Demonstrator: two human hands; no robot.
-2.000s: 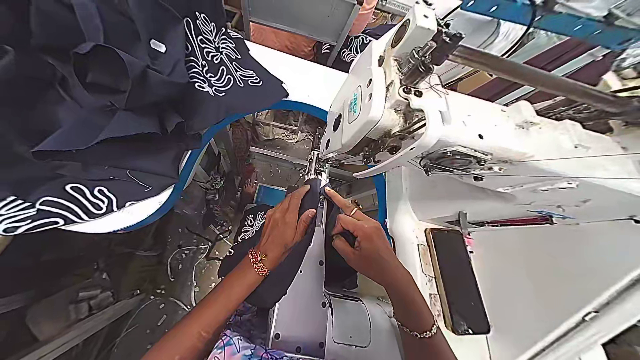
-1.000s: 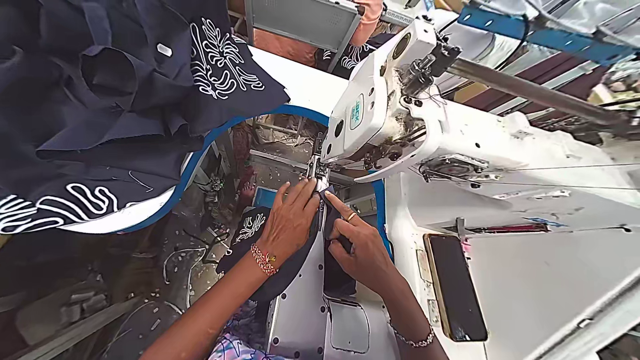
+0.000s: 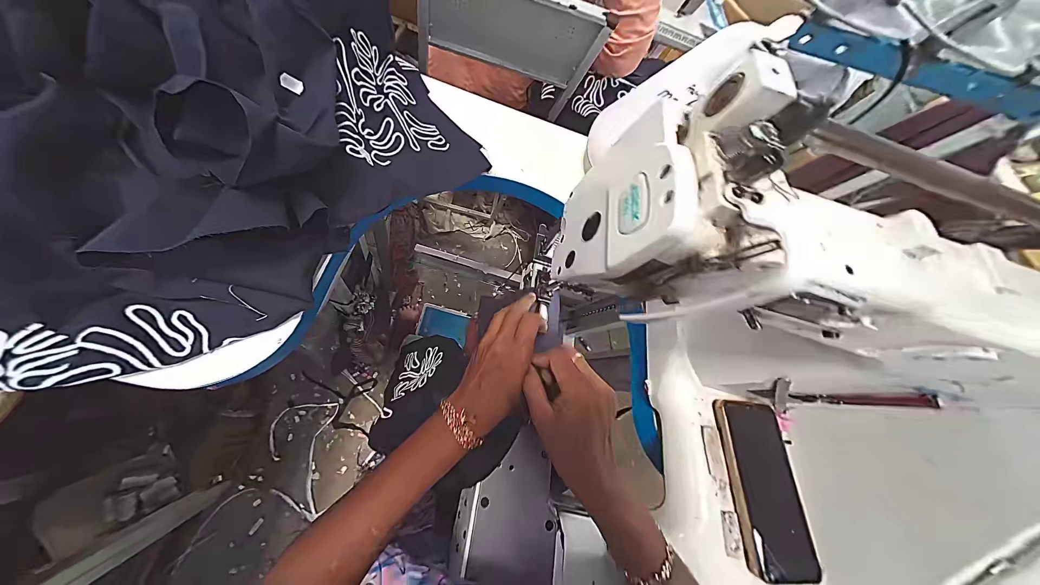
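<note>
A white industrial sewing machine (image 3: 650, 203) reaches over from the right, its needle and presser foot area (image 3: 543, 280) above a narrow arm bed (image 3: 508, 520). Dark navy cloth (image 3: 554, 329) lies on the bed just below the foot. My left hand (image 3: 501, 361) rests on this cloth, its fingertips close to the foot. Right beside it, my right hand (image 3: 573, 398) has its thumb and fingers closed on the cloth edge. A navy piece with white embroidery (image 3: 418, 372) hangs left of my left hand. How the cloth runs under my fingers is hidden.
Navy garment pieces with white embroidery (image 3: 244, 162) lie on a white table with a blue edge (image 3: 487, 183) at the left. A smartphone (image 3: 768, 487) and a thin red-handled tool (image 3: 865, 399) lie at the right. Another person's arm (image 3: 630, 36) shows behind.
My right hand has moved down from beside the presser foot, and its extended index finger has bent in to the thumb. My left hand stays on the cloth.
</note>
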